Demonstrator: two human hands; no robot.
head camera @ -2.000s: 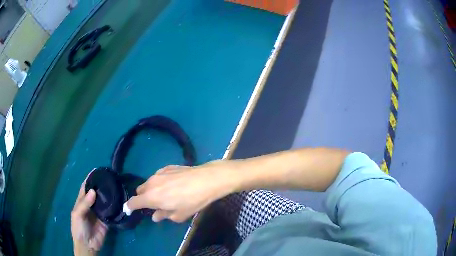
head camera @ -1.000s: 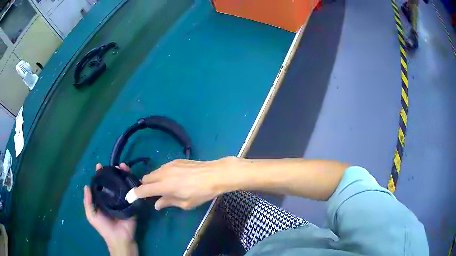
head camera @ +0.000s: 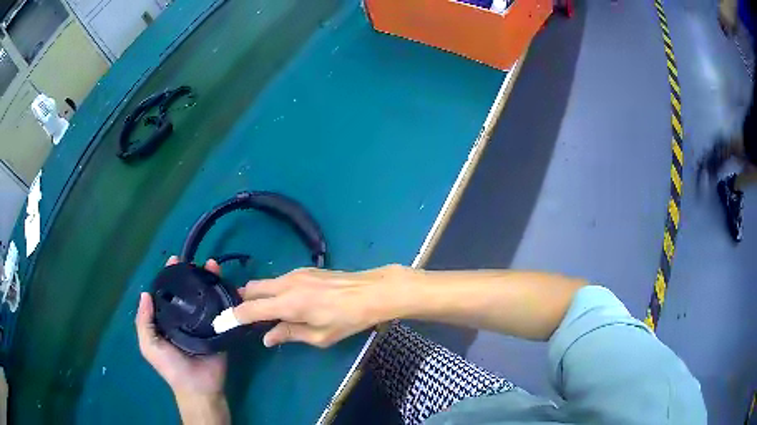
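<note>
A round black ear cup [head camera: 184, 305] lies in my left hand [head camera: 184, 365], which grips it from below and around its sides. My right hand [head camera: 311, 305] reaches across from the right, with a white cover on one fingertip pressed at the ear cup's right edge. The right fingers hide part of that edge, so I cannot tell whether they grip anything. The black headband [head camera: 278, 207] lies as an arc on the teal bench just beyond both hands. A short thin black piece shows inside the arc. No connecting wire can be made out.
A black headphone frame [head camera: 149, 124] lies on the dark green belt [head camera: 91, 220] at the upper left. An orange carton [head camera: 452, 29] stands at the top. The bench's pale edge [head camera: 465, 178] runs along the right. A person's leg and shoe [head camera: 732, 203] show beyond the floor tape.
My left hand has turned the ear cup to face up more and now holds it from beneath. The right fingertip stays at its edge. A person has come in at the far right.
</note>
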